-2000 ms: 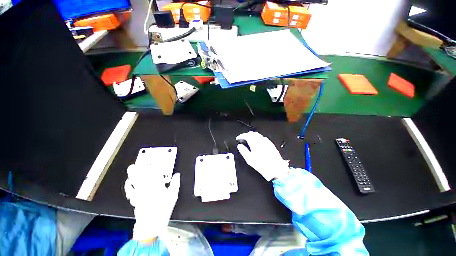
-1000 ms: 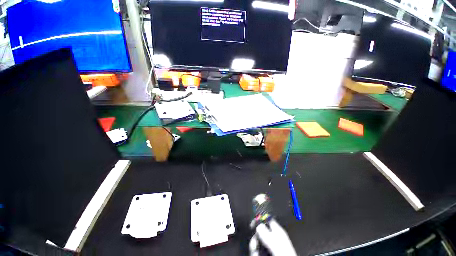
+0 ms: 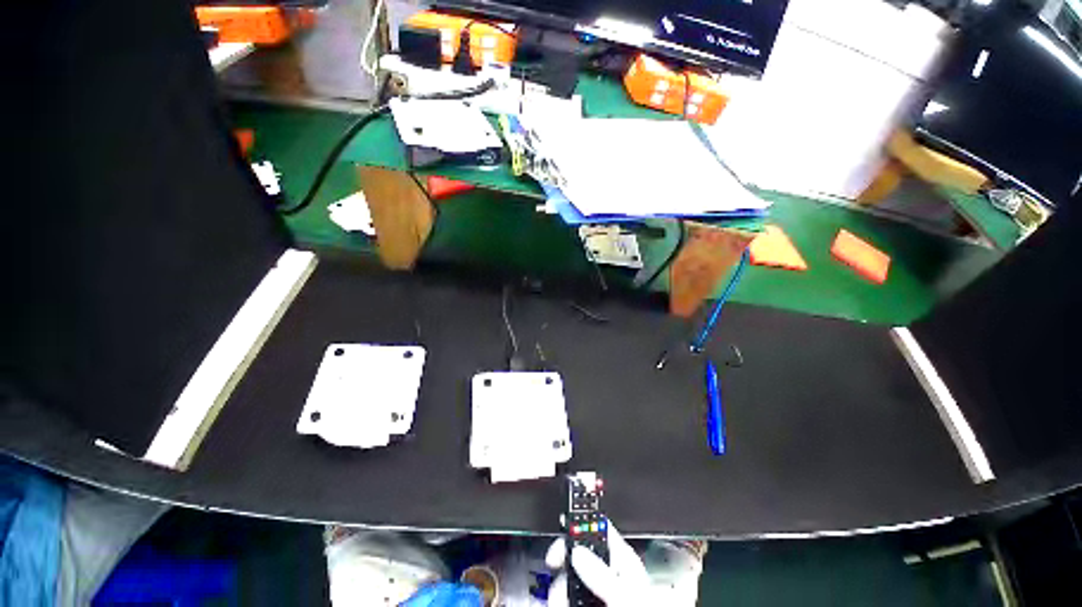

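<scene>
My right hand point(image 3: 603, 574), in a white glove, holds the black remote control point(image 3: 586, 528) at the bottom edge, partly cut off, with the remote's button end pointing away from me. The remote's far end is just below the right white box point(image 3: 520, 420). The left white box point(image 3: 363, 394) lies beside it on the black mat, with dark spots at its corners. A thin black cord runs to the rear of the right box. My left hand is not in view.
A blue pen point(image 3: 714, 409) lies to the right on the mat point(image 3: 617, 379). White-edged black partitions stand at both sides. A raised green shelf behind holds papers point(image 3: 653, 166) and a white unit point(image 3: 446, 126), with orange boxes point(image 3: 674, 89) and a monitor point(image 3: 712, 30) beyond.
My left hand has left the left box and the picture. My right hand has moved from behind the right box to the near edge and taken the remote. The view tilted up, then down again.
</scene>
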